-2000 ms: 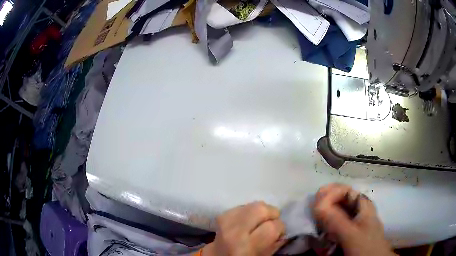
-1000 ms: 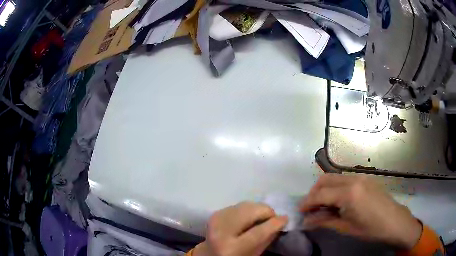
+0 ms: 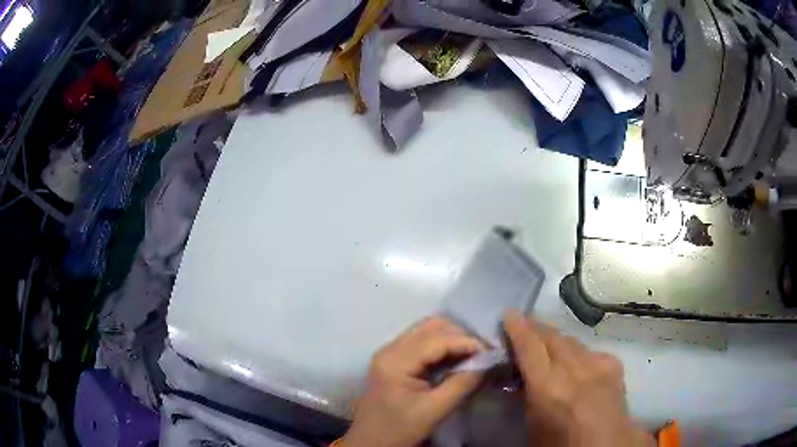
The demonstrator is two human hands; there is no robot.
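Note:
A grey strip [image 3: 494,284] with a dark line along its right edge stands up from my hands over the white table, its squared end pointing up and away. My left hand [image 3: 418,371] pinches the strip's lower part, where a pale folded bit shows between thumb and fingers. My right hand [image 3: 559,375] is at the strip's lower right side, its fingers against it. A small dark thing shows under the right fingers, too hidden to name. Grey cloth hangs down between the hands, blurred.
The sewing machine head [image 3: 712,96] stands at right over the metal bed [image 3: 690,279]. Tangled offcuts [image 3: 398,118] lie at the table's back, with cardboard [image 3: 192,79] at back left. A work bundle [image 3: 210,423] hangs below the near edge by a purple stool [image 3: 109,410].
The strip's squared end now shows above my hands, where only a small grey part showed before. My right hand has moved left and lower, close to my left hand. The view has shifted slightly.

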